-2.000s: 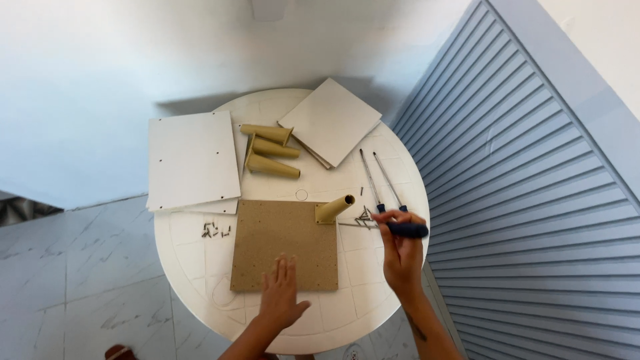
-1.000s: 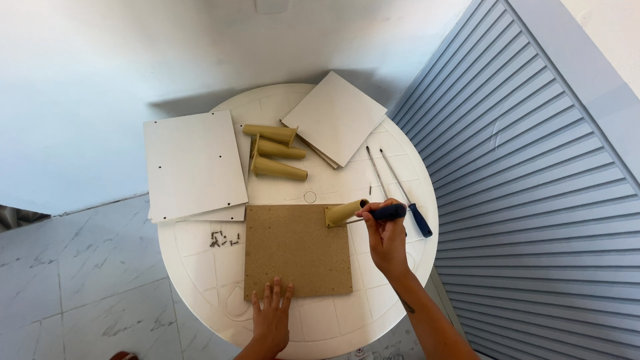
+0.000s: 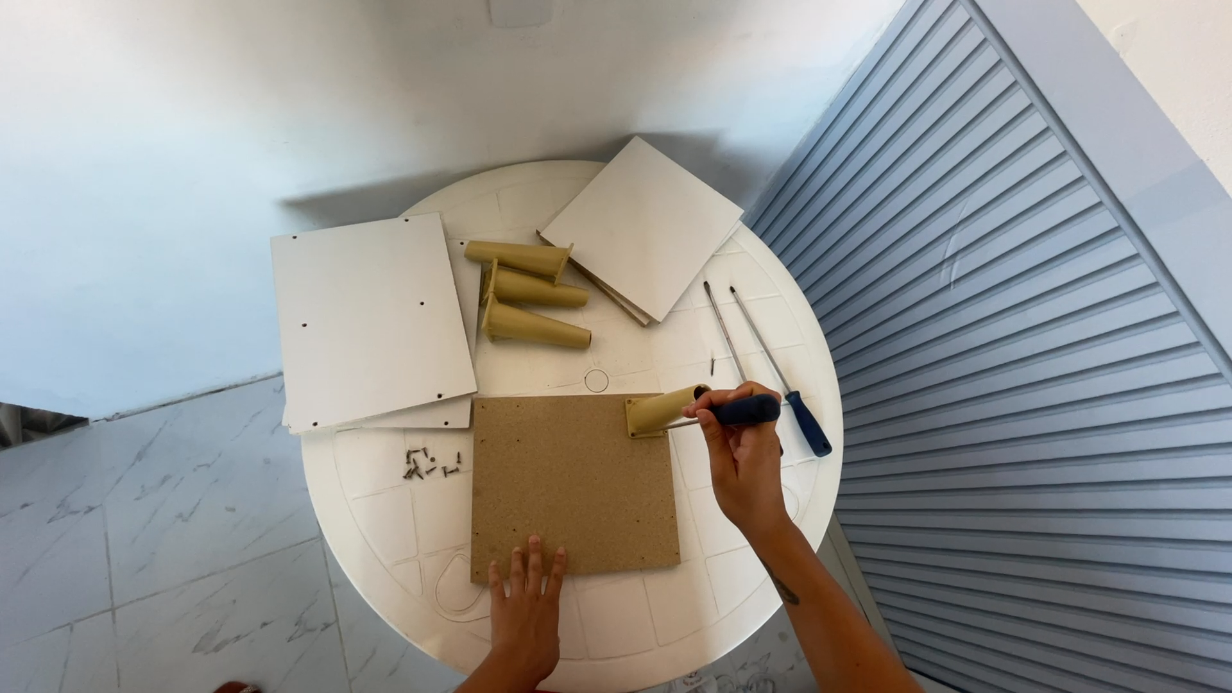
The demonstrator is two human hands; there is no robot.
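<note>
My right hand (image 3: 746, 452) grips the blue handle of a screwdriver (image 3: 749, 410), whose shaft points left to the flange of a gold tapered furniture leg (image 3: 664, 408). That leg stands on the top right corner of a brown fiberboard panel (image 3: 577, 491). Spread fingers of my left hand (image 3: 526, 602) rest on the panel's near edge. Small screws (image 3: 430, 466) lie in a loose group left of the panel. Several more gold legs (image 3: 534, 291) lie on their sides beyond it.
White panels with holes (image 3: 371, 322) are stacked at the left of the round white table (image 3: 385, 568), and other white panels (image 3: 645, 226) at the back. Two more screwdrivers (image 3: 807, 423) lie at the right beside a single screw (image 3: 712, 366). A blue louvered panel (image 3: 1011, 385) borders the table's right side.
My right hand has brought the screwdriver from the right of the leg to its flange. My left hand stays at the panel's near edge.
</note>
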